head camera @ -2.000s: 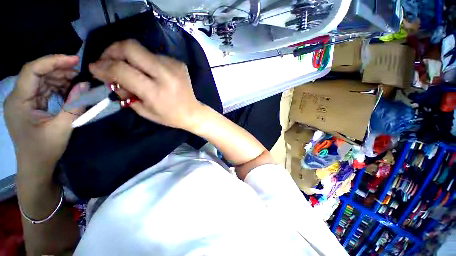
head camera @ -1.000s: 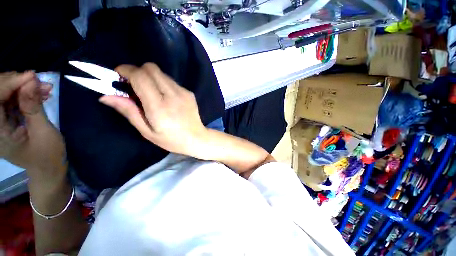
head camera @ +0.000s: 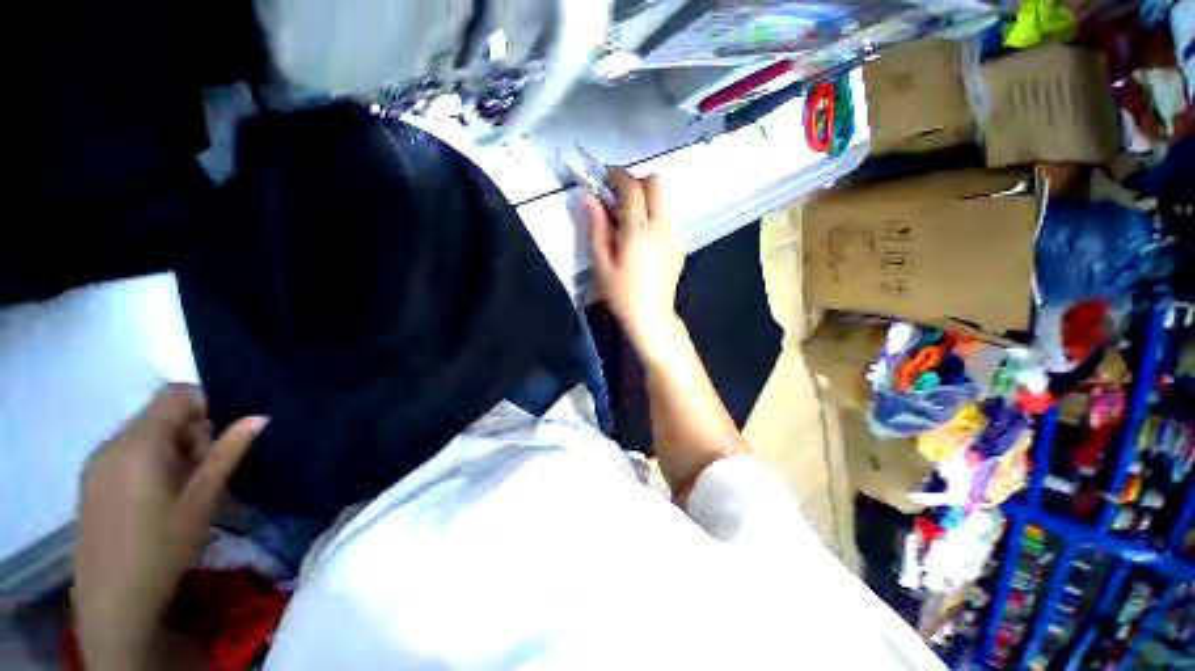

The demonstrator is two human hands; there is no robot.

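Observation:
A large black fabric piece [head camera: 354,302] lies over the left part of the white machine table and over my lap. My left hand [head camera: 147,479] is at its lower left edge, slightly blurred, thumb and fingers apart, with nothing visible in it. My right hand [head camera: 636,249] is over the table strip right of the fabric, its fingers on the thread snips [head camera: 587,171], whose blades point up and left; the handle is mostly hidden. The sewing machine [head camera: 459,53] is blurred at the top.
Red and green coils [head camera: 828,115] lie at the table's far right, near a long red tool [head camera: 744,87]. Black cloth [head camera: 721,334] hangs below the table edge. Cardboard boxes [head camera: 917,249], bagged coloured scraps [head camera: 924,393] and blue racks [head camera: 1114,551] stand at the right.
My right hand has moved right with the snips, off the fabric to the table strip. My left hand has moved down and right to the fabric's lower edge. The view has shifted somewhat.

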